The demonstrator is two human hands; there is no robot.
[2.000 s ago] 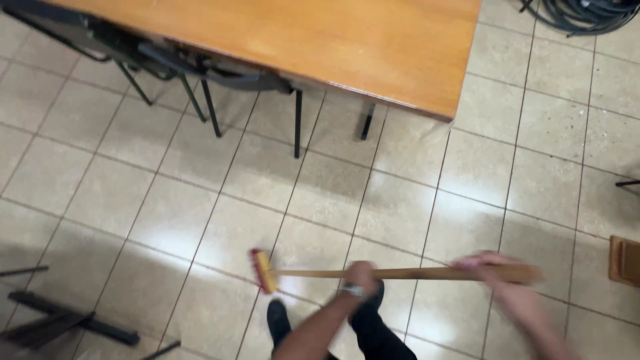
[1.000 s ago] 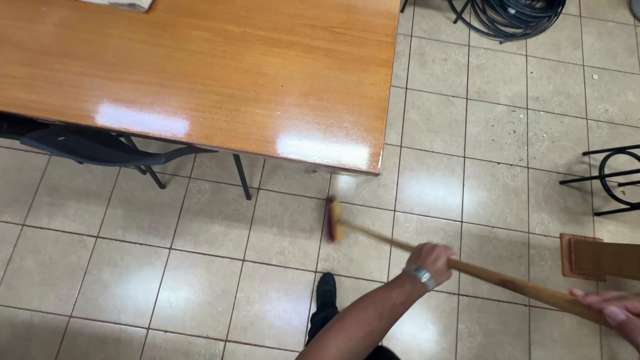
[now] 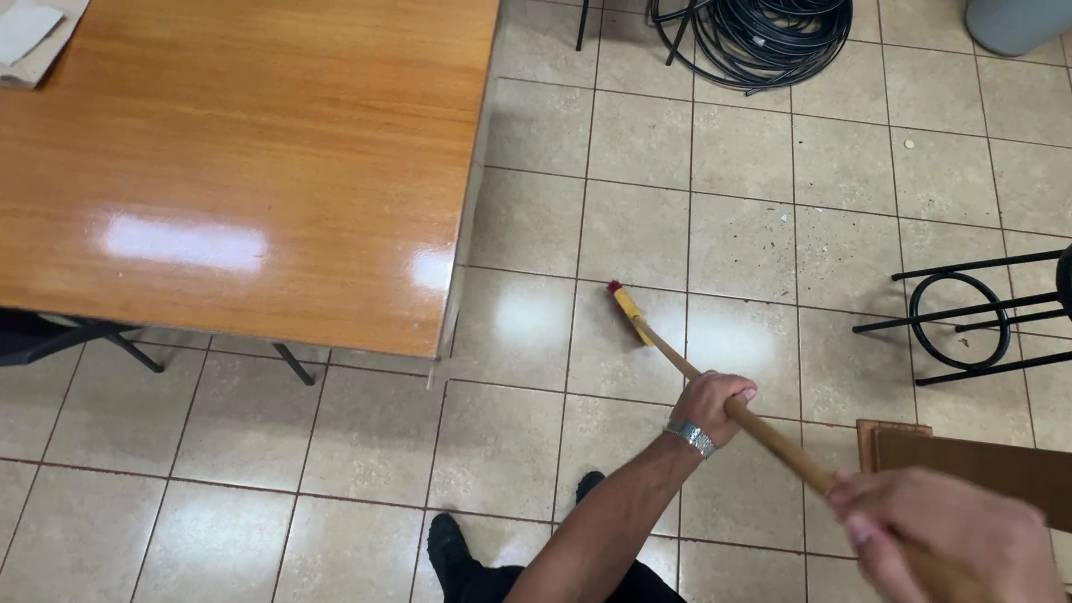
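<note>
A broom with a wooden handle (image 3: 779,440) runs from the lower right to its yellow head (image 3: 628,311), which has dark red bristles at one end and rests on the tiled floor. My left hand (image 3: 712,406), with a metal-banded watch at the wrist, grips the middle of the handle. Closer to the camera, my right hand (image 3: 946,536) is wrapped around the upper handle, slightly blurred. Small debris (image 3: 787,251) lies scattered on the tiles beyond the broom head.
A wooden table (image 3: 251,167) fills the upper left, with chair legs (image 3: 293,363) under its near edge. Coiled black tubing (image 3: 766,38) lies at the top. On the right are an overturned black stool (image 3: 963,322) and a brown wooden piece (image 3: 971,465). A grey bin (image 3: 1013,21) stands top right.
The view has shifted to the right. The broom head has moved from left of my feet to the floor beyond them, right of the table's corner. Both hands have stayed on the handle.
</note>
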